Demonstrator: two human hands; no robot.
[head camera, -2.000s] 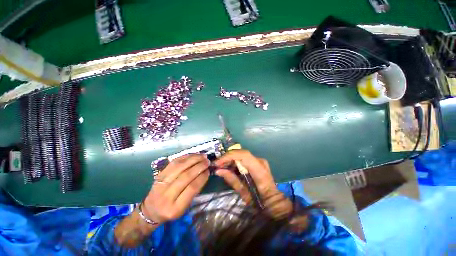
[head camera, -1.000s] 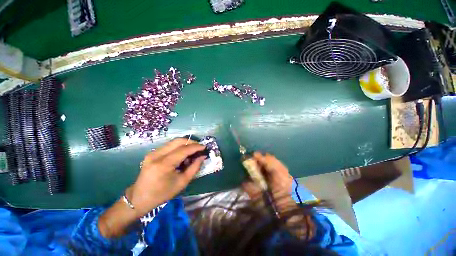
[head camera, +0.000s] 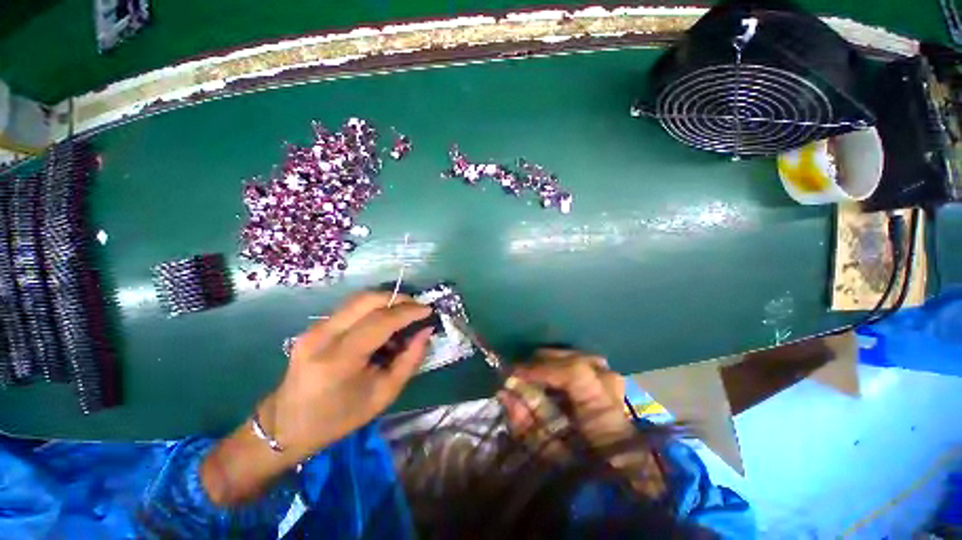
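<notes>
A silver-white and black phone-like assembly (head camera: 448, 343) lies on the green bench at the near middle, partly hidden under my left hand (head camera: 353, 364). My left hand holds a small dark piece (head camera: 406, 340) between thumb and fingers over the assembly, and a thin pale wire (head camera: 398, 283) sticks up by its fingers. My right hand (head camera: 564, 396) grips a soldering iron (head camera: 494, 362), whose tip points at the top right part of the assembly. Whether the tip touches is too blurred to tell. Hair hides part of the right hand.
A pile of pinkish-silver components (head camera: 311, 206) and a smaller group (head camera: 512, 177) lie beyond the hands. A dark ribbed block (head camera: 192, 283) and ribbed strips (head camera: 47, 274) are left. A fume fan (head camera: 744, 109), white cup (head camera: 857, 164) and wooden board (head camera: 863, 258) are right.
The soldering iron has moved from beside the assembly to over its top right part. Earlier both hands were close together over the assembly. The view has shifted, and belt pieces have moved left.
</notes>
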